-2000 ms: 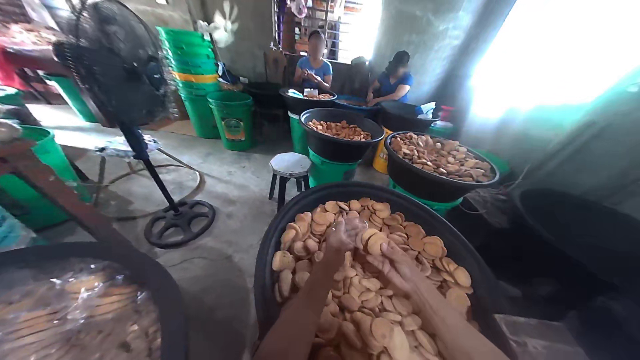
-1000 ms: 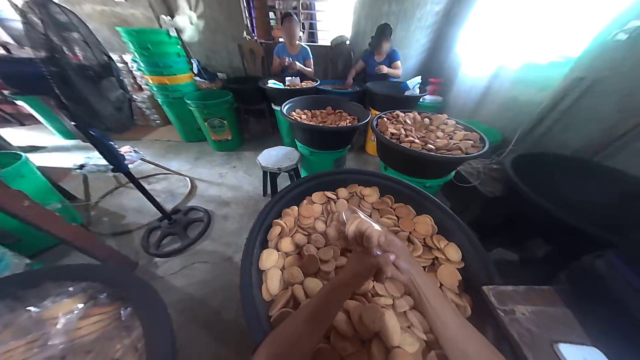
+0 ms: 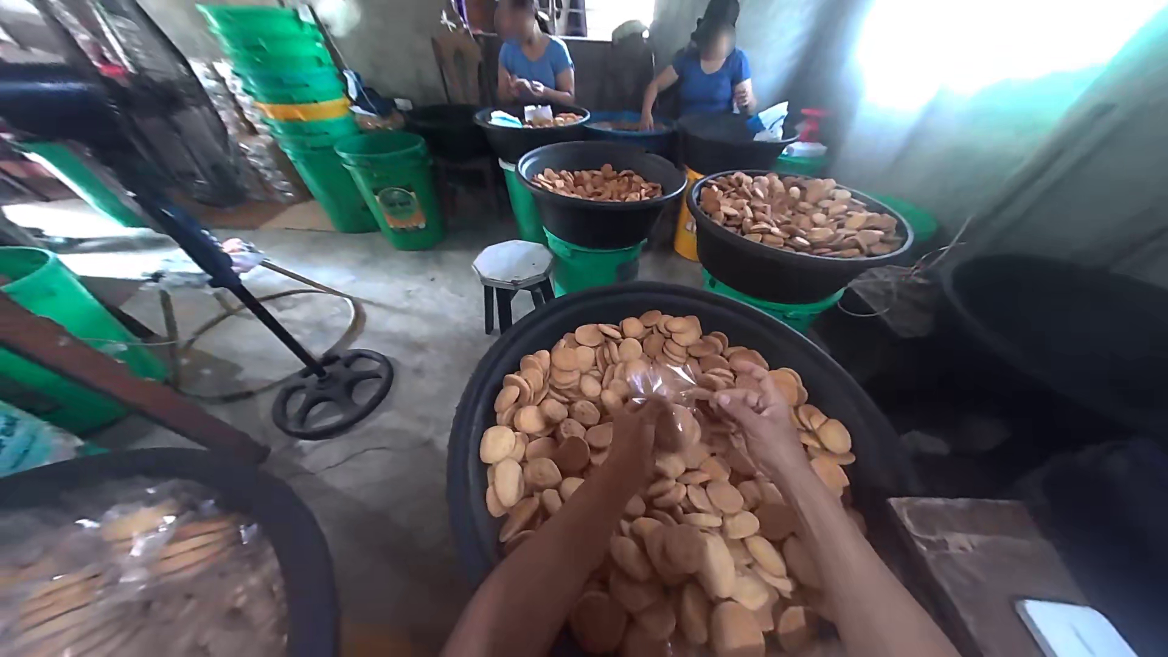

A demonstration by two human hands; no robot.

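Note:
A large black tub (image 3: 484,401) full of round flat brown cookies (image 3: 543,473) is in front of me. Over its middle, my left hand (image 3: 643,433) grips a clear plastic bag (image 3: 671,388), with what looks like a cookie inside. My right hand (image 3: 757,411) pinches the bag's edge from the other side, thumb and forefinger together. Both hands are just above the cookies. At the lower left another black tub (image 3: 306,566) holds clear bags packed with cookies (image 3: 196,538).
Beyond are two cookie-filled black tubs (image 3: 602,214) (image 3: 794,265) on green buckets, and a stool (image 3: 513,265). Two people in blue sit behind. Left are a fan stand (image 3: 333,392), stacked green buckets (image 3: 301,119) and a brown beam (image 3: 119,374). A wooden board (image 3: 985,566) lies at right.
My hands were close together around cookies and the clear bag; now they are farther apart, with the bag stretched between them. The view has shifted slightly.

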